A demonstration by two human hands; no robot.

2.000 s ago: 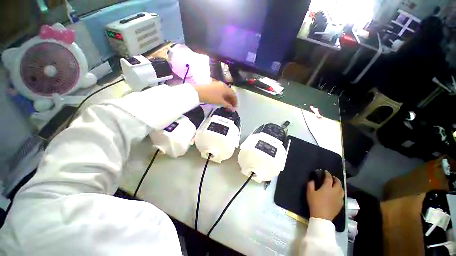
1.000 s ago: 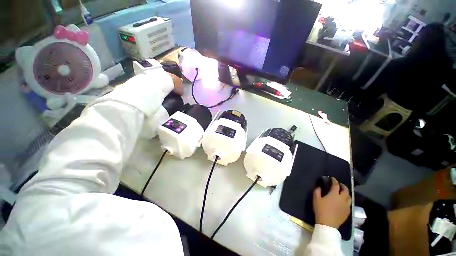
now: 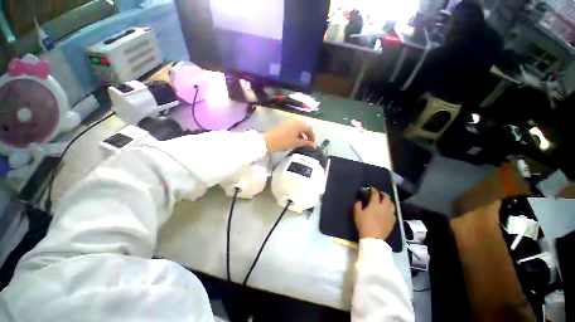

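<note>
A white security camera with a dark label [image 3: 296, 185] lies beside the mouse pad [image 3: 340, 192], its black head pointing away from me. My left hand [image 3: 291, 136] is at that black head, fingers bent; whether they grip it cannot be told. A second camera [image 3: 248, 181] lies left of it, partly hidden by my left sleeve. Another camera [image 3: 126, 135] shows behind the sleeve, with one more [image 3: 135, 102] further back. A camera glowing purple-white [image 3: 187, 80] stands near the monitor. Thin black cords run from the two nearest cameras to the bench edge. My right hand [image 3: 375, 214] rests on the black mouse [image 3: 364, 196].
The monitor [image 3: 252, 41] stands at the back, showing a pale and a purple area. A pink-and-white fan [image 3: 28, 110] and a white box with red and green digits [image 3: 126, 55] are at the left. A cardboard box [image 3: 482, 258] and white cameras [image 3: 416, 245] are at the right. A dark-clothed person sits beyond.
My left hand has moved from the back-left cameras to the camera nearest the mouse pad. The view has turned right. The monitor's upper pane is now pale. My right hand stays on the mouse.
</note>
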